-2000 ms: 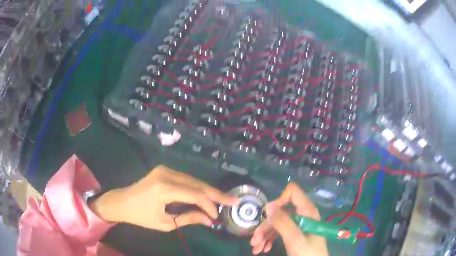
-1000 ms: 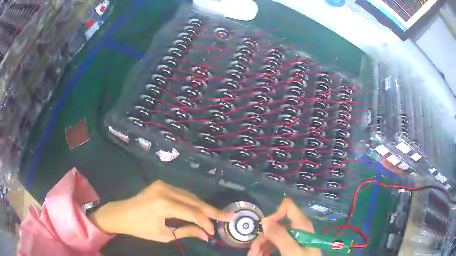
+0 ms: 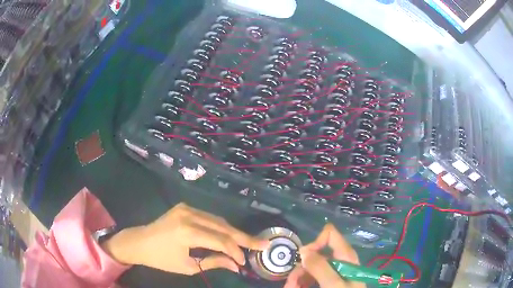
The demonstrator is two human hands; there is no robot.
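The round silver test fixture (image 3: 281,255), with concentric rings on its top, stands at the bottom centre. My left hand (image 3: 177,239) is at its left side, index fingertip on the rim and thumb lower against the side. A thin red lead wire (image 3: 204,271) shows below that hand; its ends are hidden. My right hand (image 3: 326,259), cut off by the bottom edge, holds the green test probe (image 3: 360,272) with its fingertips at the fixture's right rim. The probe's tip is hidden by the fingers. A thicker red probe cable (image 3: 406,225) loops from its tail.
A clear blister tray (image 3: 261,206) of small round parts with red leads lies behind the fixture. Stacked trays stand at left (image 3: 34,107) and right (image 3: 467,163). A small brown square (image 3: 90,148) lies on the mat at left. A monitor (image 3: 467,14) shows at the top right.
The camera view has shifted, with more of the monitor visible than two seconds ago. Both hands stay at the fixture, and the right still holds the probe.
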